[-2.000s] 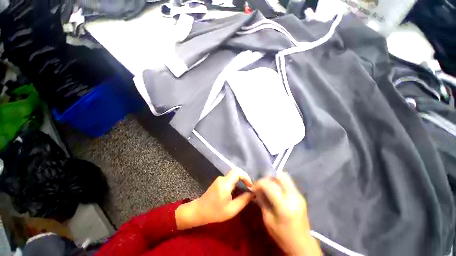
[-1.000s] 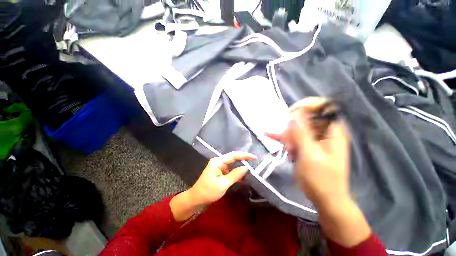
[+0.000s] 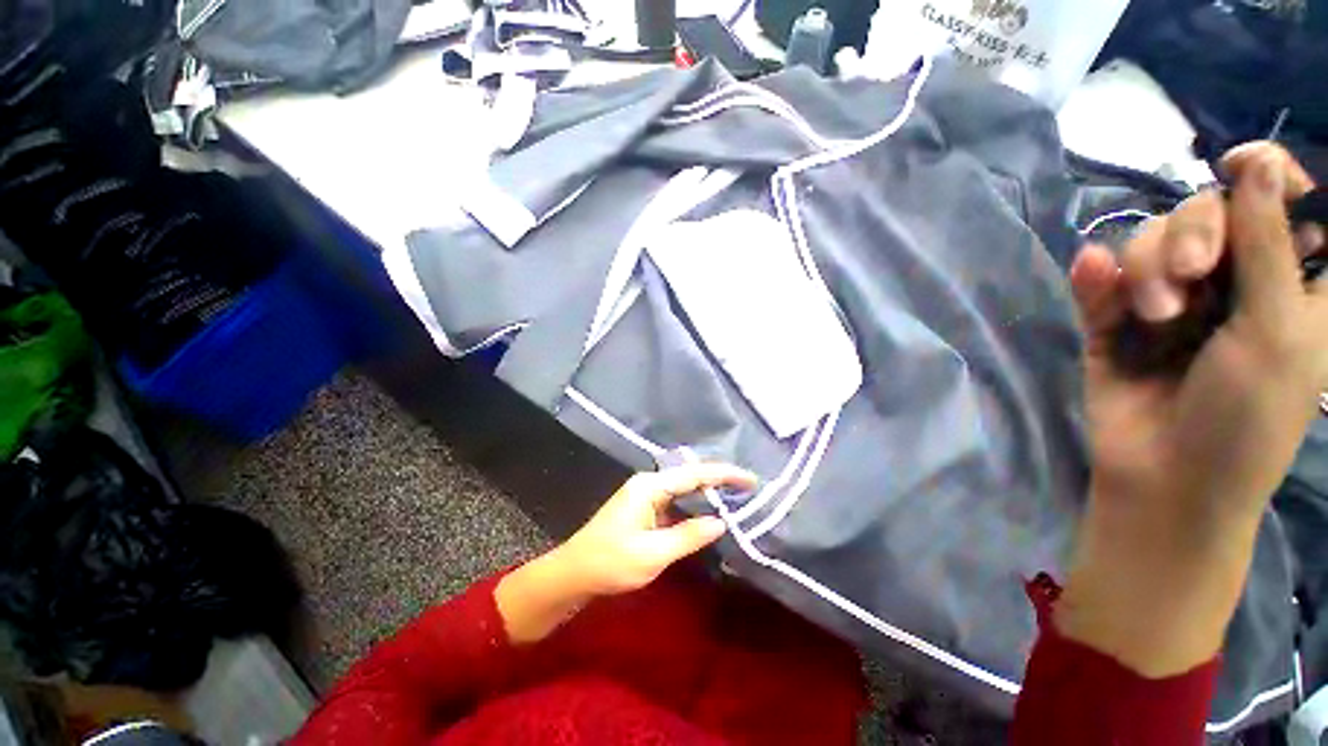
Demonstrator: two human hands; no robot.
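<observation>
The grey garment (image 3: 961,364) with white piping (image 3: 874,619) lies spread over the table and hangs over its near edge. My left hand (image 3: 641,532) pinches the garment's edge at the piping, where double white trim meets it. My right hand (image 3: 1209,335) is raised at the right, off the garment, with fingers curled around a small dark tool, probably the thread snips (image 3: 1306,233); its thin tip shows above the fingers. The palm side is in shadow. A white panel (image 3: 765,321) lies on the garment's middle.
A white table edge (image 3: 313,161) runs along the left. A blue bin (image 3: 240,364) and black plastic bags (image 3: 131,561) are on the floor side. A printed bag (image 3: 1005,44), a small grey bottle (image 3: 810,40) and other grey garments (image 3: 291,37) are at the back.
My right hand has moved from the pinched edge, across the garment, up to the right with the dark tool. My left hand stays at the edge. The piped edge now lies straighter.
</observation>
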